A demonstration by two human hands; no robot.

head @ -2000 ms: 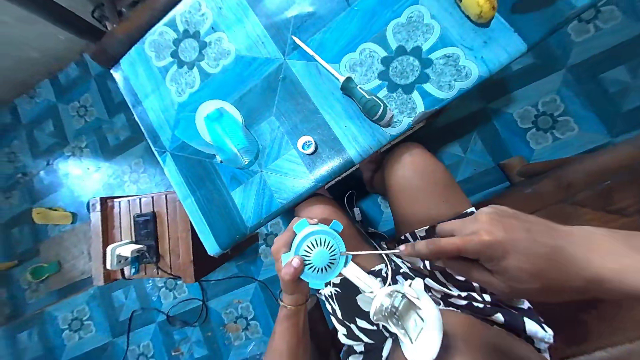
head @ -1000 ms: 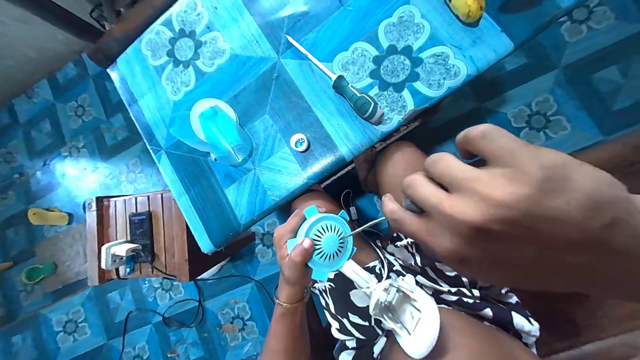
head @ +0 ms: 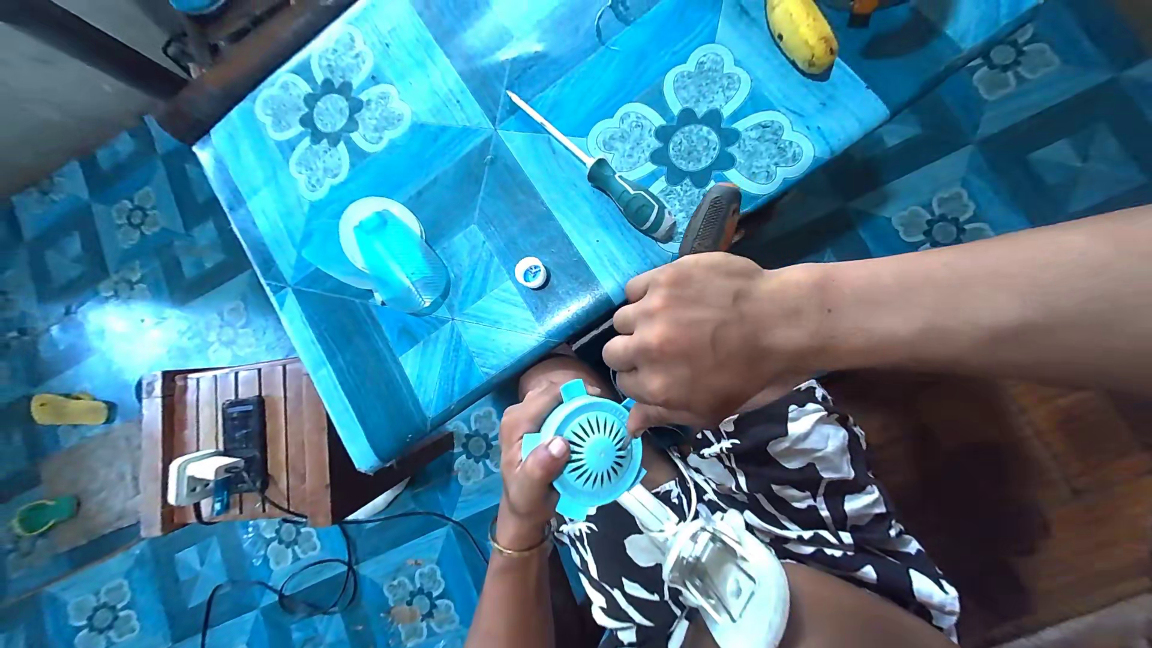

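My left hand (head: 531, 454) holds the round turquoise plastic housing (head: 598, 454) with radial slots, its thumb on the rim. A white arm joins this housing to a white plastic base (head: 733, 580), which rests on my lap. My right hand (head: 693, 342) is closed on a tool whose dark handle (head: 713, 219) with orange edges sticks up past the fist; its working end is hidden. The fingers of that hand are at the housing's right edge, beside thin wires. On the table lie a green-handled screwdriver (head: 630, 198), a small white round part (head: 531, 273) and a translucent turquoise piece (head: 400, 261) on a white disc.
The blue patterned table (head: 360, 396) stands in front of my knees. A yellow fruit (head: 804, 36) lies near its far right. At left, a wooden slatted stool (head: 297, 432) carries a white plug adapter (head: 193, 477) and a black device (head: 243, 436). A black cable (head: 346, 562) loops across the floor.
My right hand has come back to the housing from the right, and the dark tool handle now shows above its fist. My left hand still holds the housing.
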